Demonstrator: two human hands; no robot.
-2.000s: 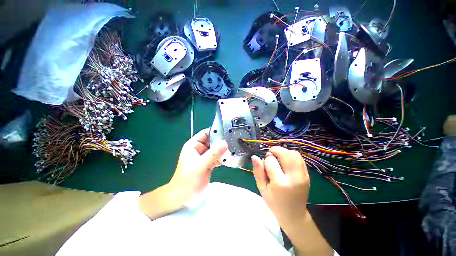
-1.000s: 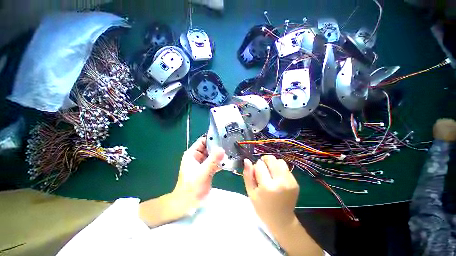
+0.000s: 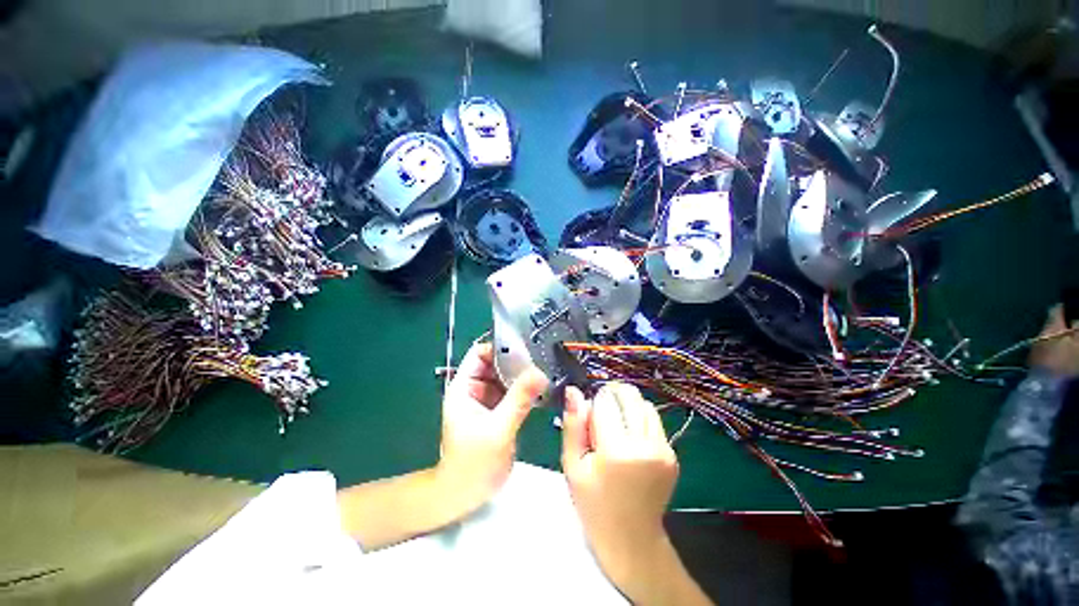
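A silver cover [image 3: 529, 310] is held tilted above the bench, its flat face with holes turned up. My left hand [image 3: 484, 414] grips its lower left edge, thumb on top. My right hand [image 3: 618, 440] is at its lower right, fingers pinched on something dark and small at the wire hole, perhaps a wire end; the fingers hide most of it. Red, orange and yellow wires [image 3: 639, 352] run right from the cover over the loose harness pile [image 3: 816, 408].
Fitted units [image 3: 698, 255] crowd the centre-right. Silver covers [image 3: 417, 175] and black shells [image 3: 497, 225] lie at centre-left. Bundled harnesses [image 3: 254, 213] lie left under a plastic bag [image 3: 148, 154]. A tan surface [image 3: 107, 509] is lower left. Another person's arm [image 3: 1027, 462] is at the right edge.
The view has shifted slightly. The cover has tilted a little, and my right hand has moved left, closer to my left hand. Another person's hand at the right now touches a wire.
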